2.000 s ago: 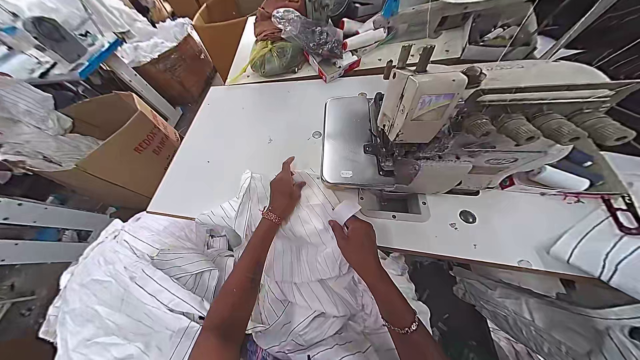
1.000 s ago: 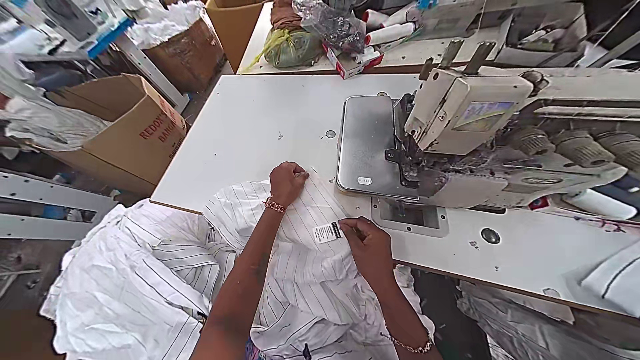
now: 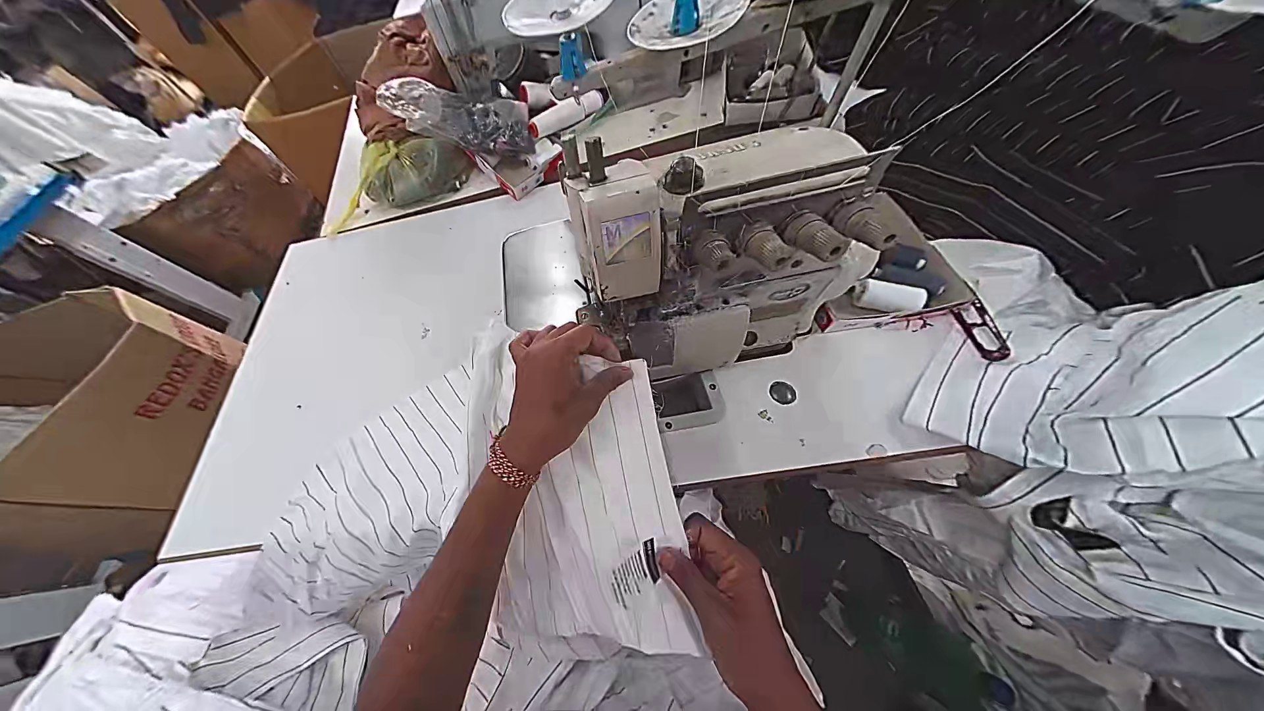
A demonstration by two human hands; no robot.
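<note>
White fabric with dark stripes (image 3: 592, 474) lies over the front of the white machine table, its edge near the needle area of an overlock sewing machine (image 3: 711, 267). My left hand (image 3: 563, 385), with a beaded bracelet at the wrist, pinches the top of that fabric just in front of the machine. Lower down, my right hand (image 3: 726, 592) holds the fabric's right edge between thumb and fingers, beside a small white label (image 3: 634, 575) with a black end and printed writing. The presser foot is mostly hidden behind my left hand.
More striped fabric is heaped at lower left (image 3: 178, 632) and hangs at right (image 3: 1116, 395). Cardboard boxes (image 3: 128, 415) stand left of the table. Behind the machine are a knotted plastic bag (image 3: 415, 170), thread cones (image 3: 566, 113) and a second table.
My left hand has moved up to the machine with the fabric. The fabric edge has been brought up beside the machine's front, and my right hand remains by the label. The view has shifted.
</note>
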